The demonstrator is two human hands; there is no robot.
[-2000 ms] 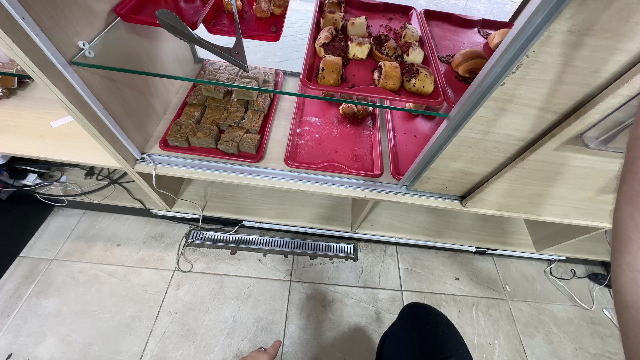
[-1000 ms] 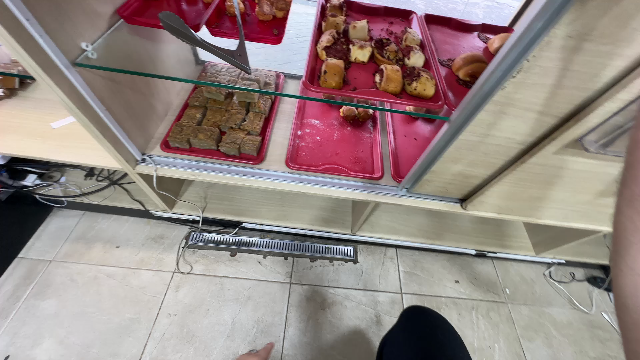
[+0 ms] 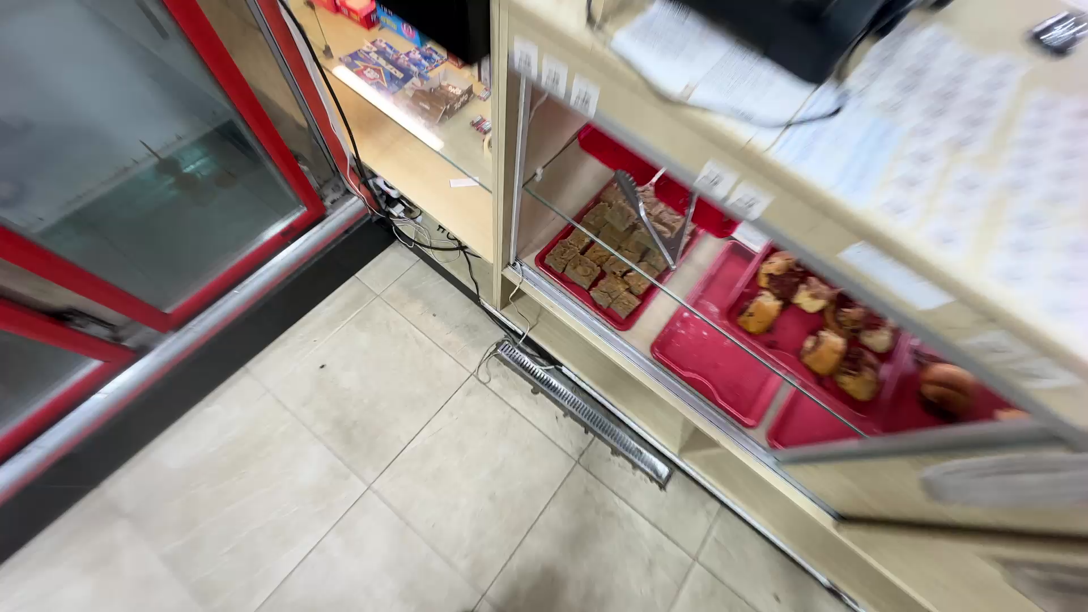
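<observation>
Neither my left hand nor my right hand shows in the head view now, so what they hold is hidden. Inside the open display case, square cake pieces (image 3: pixel 582 270) cover a red tray (image 3: pixel 626 323) on the lower level. Metal tongs (image 3: pixel 648 223) rest on the glass shelf (image 3: pixel 722 333) above them. Farther right, a red tray (image 3: pixel 710 361) lies mostly bare, and another tray carries filled pastry rolls (image 3: pixel 823 350). A browned bun (image 3: pixel 948 388) is on a tray at the far right.
A wooden counter (image 3: pixel 748 170) with papers and a dark device tops the case. Cables (image 3: pixel 408 225) run along the case's foot. A metal vent strip (image 3: pixel 586 412) lies on the tiled floor (image 3: pixel 459 476). Red-framed glass doors (image 3: pixel 246 93) stand at left.
The view has swung and tilted strongly, bringing in the doors and countertop. The fingers at the bottom edge and the arm at the right edge earlier are out of view now.
</observation>
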